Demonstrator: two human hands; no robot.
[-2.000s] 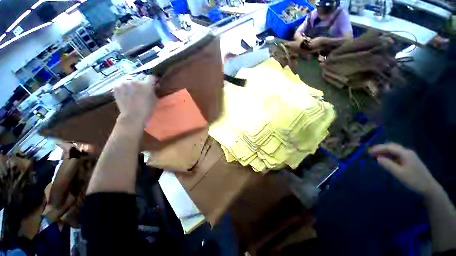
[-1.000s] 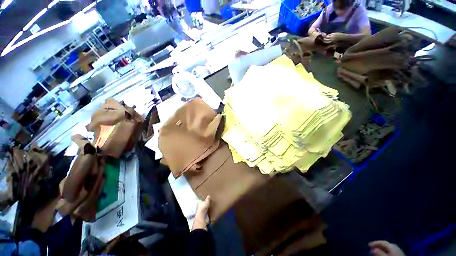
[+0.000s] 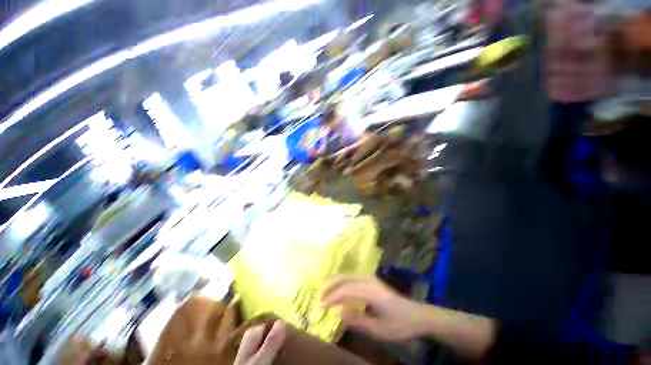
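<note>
The view is blurred by motion. My left hand [image 3: 261, 343] is at the bottom edge, partly cut off, at the brown bag pieces [image 3: 194, 329]; whether its fingers grip one cannot be told. My right hand [image 3: 367, 306] is in front of the uneven pile of yellow sheets [image 3: 300, 249], its fingers spread a little over the pile's near right side. I see nothing held in it, and cannot tell if it touches the sheets. More brown material lies below, between the hands, cut off by the bottom edge.
Brown pieces [image 3: 385, 164] are heaped beyond the yellow pile, near a blurred seated person [image 3: 342, 130] and a blue crate [image 3: 305, 140]. A blue edge [image 3: 443, 260] runs along the dark floor at right. A person in pink [image 3: 573, 57] stands upper right.
The view has swung up and to the right, so the yellow pile sits lower. My right hand has come in to the pile. My left hand is now lower, by the brown pieces.
</note>
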